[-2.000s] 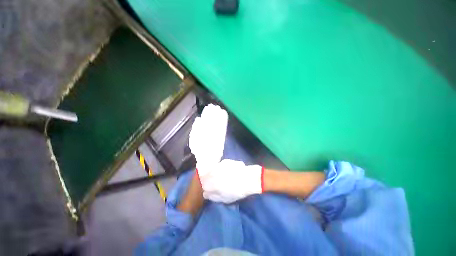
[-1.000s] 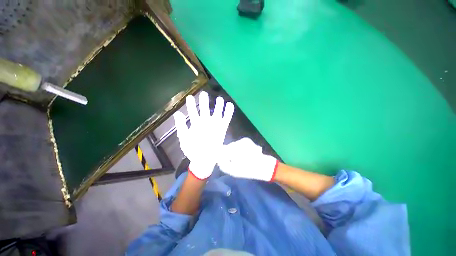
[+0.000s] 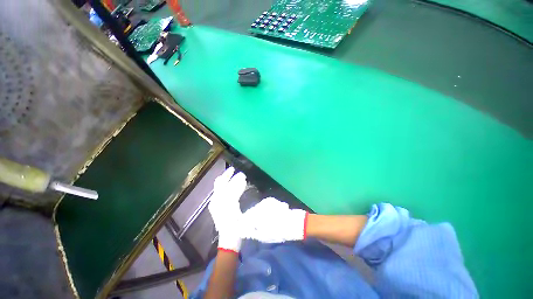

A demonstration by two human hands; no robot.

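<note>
Both hands wear white knitted gloves with red cuff edges, low in the middle of the view. My left hand (image 3: pixel 228 205) points up, its fingers partly together. My right hand (image 3: pixel 273 221) lies across from the right and touches the heel of my left glove. Its fingers are bent, and glare hides whether they pinch the glove. No separate object shows in either hand. The pale yellow-olive nozzle (image 3: pixel 28 177) with a thin metal tip comes in from the left over the dark green booth mat (image 3: pixel 134 169).
A green circuit board (image 3: pixel 310 22) lies on the dark belt at the top. A small black object (image 3: pixel 249 77) lies on the bright green bench (image 3: pixel 350 134). Pliers (image 3: pixel 166 48) and another board (image 3: pixel 146 35) are at the upper left. A metal frame stands beneath the booth edge.
The view has tilted up, bringing the circuit board and pliers into sight. My left hand's spread fingers have drawn closer together. My right hand stays against it.
</note>
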